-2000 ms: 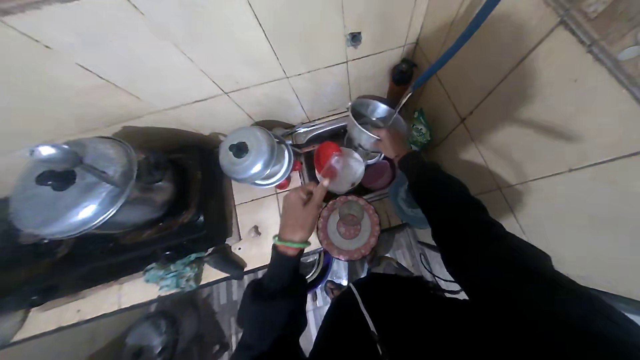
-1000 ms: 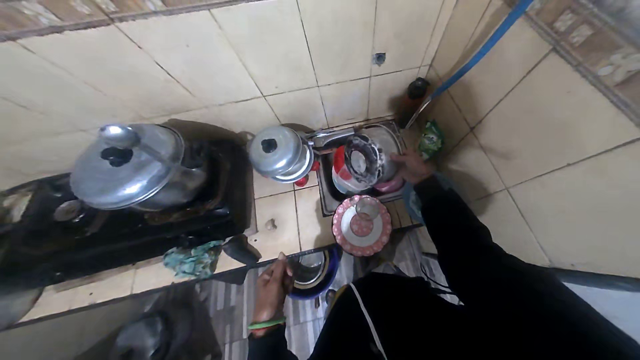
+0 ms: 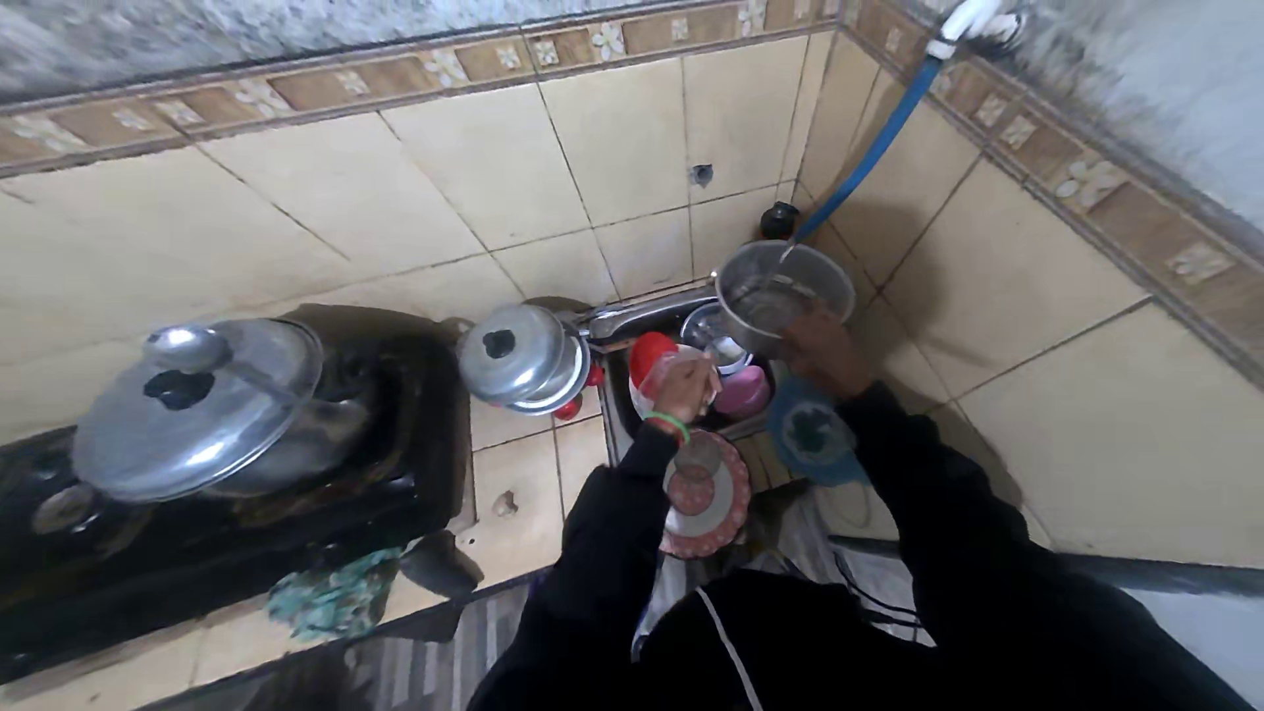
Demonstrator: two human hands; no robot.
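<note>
My right hand (image 3: 829, 351) grips the rim side of a metal pot (image 3: 755, 286), held under the end of a blue hose (image 3: 879, 143) at the sink's back right corner. Water shows in the pot. Over the sink (image 3: 614, 420), my left hand (image 3: 688, 385) is at a white and red bowl (image 3: 652, 360); whether its fingers hold something is unclear. A pink cup (image 3: 743, 392) and a metal bowl (image 3: 703, 326) lie in the sink beside it. A drinking glass (image 3: 698, 459) stands on a pink-rimmed plate (image 3: 726, 504) in front of the sink.
A lidded pot (image 3: 513, 351) stands on the tiled counter left of the sink. Farther left, a large lidded pot (image 3: 237, 434) with a ladle on top is on a black stove (image 3: 425, 415). A green cloth (image 3: 336, 592) lies at the counter edge. A blue bowl (image 3: 815, 434) is under my right forearm.
My left hand has moved from in front of the counter up over the sink. The metal pot is now raised under the hose in my right hand. The view has shifted.
</note>
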